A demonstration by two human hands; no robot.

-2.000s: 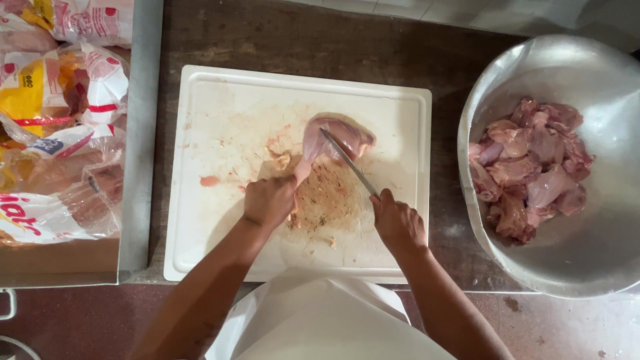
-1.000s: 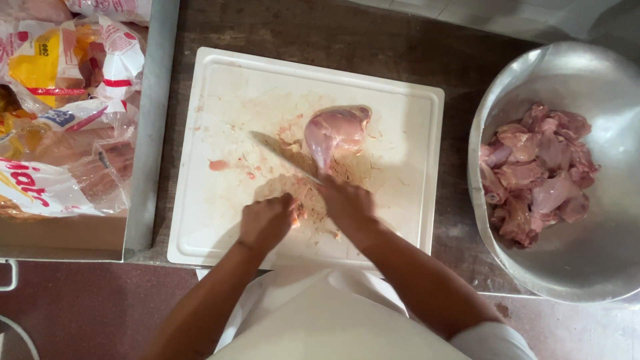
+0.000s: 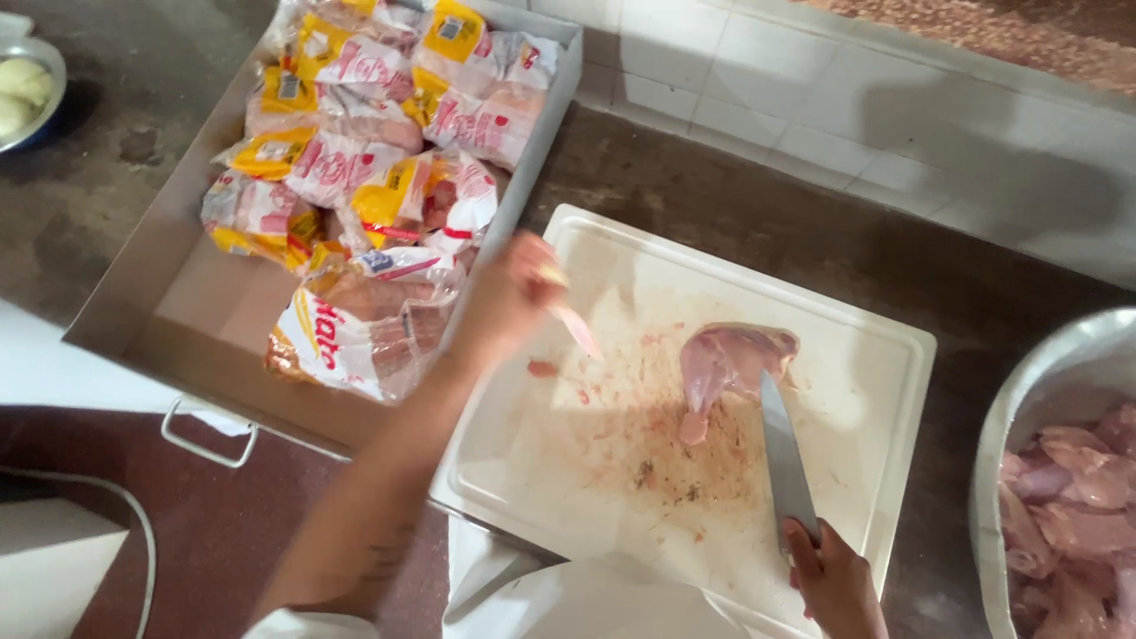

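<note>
A skinned raw chicken leg (image 3: 723,364) lies on the white plastic cutting board (image 3: 834,355), which bears bloody smears and small scraps. My right hand (image 3: 830,568) grips a kitchen knife (image 3: 785,453) at the board's lower right, its blade tip at the leg's right side. Blurred, my left hand (image 3: 528,275) is raised near the board's upper left corner, closed on a pale strip that looks like chicken skin (image 3: 577,333). A small red scrap (image 3: 542,368) rests on the board just below it.
Left of the board stands a metal tray (image 3: 204,284) holding several plastic bags of raw chicken (image 3: 355,160). A large metal bowl (image 3: 998,444) with raw chicken pieces (image 3: 1074,524) stands at the right. A small bowl (image 3: 53,102) sits far left. A tiled wall (image 3: 763,89) runs behind the counter.
The view has swung left. My left hand has moved from the board's lower part up toward the tray. The knife, which crossed the leg's narrow end, is now at its right side.
</note>
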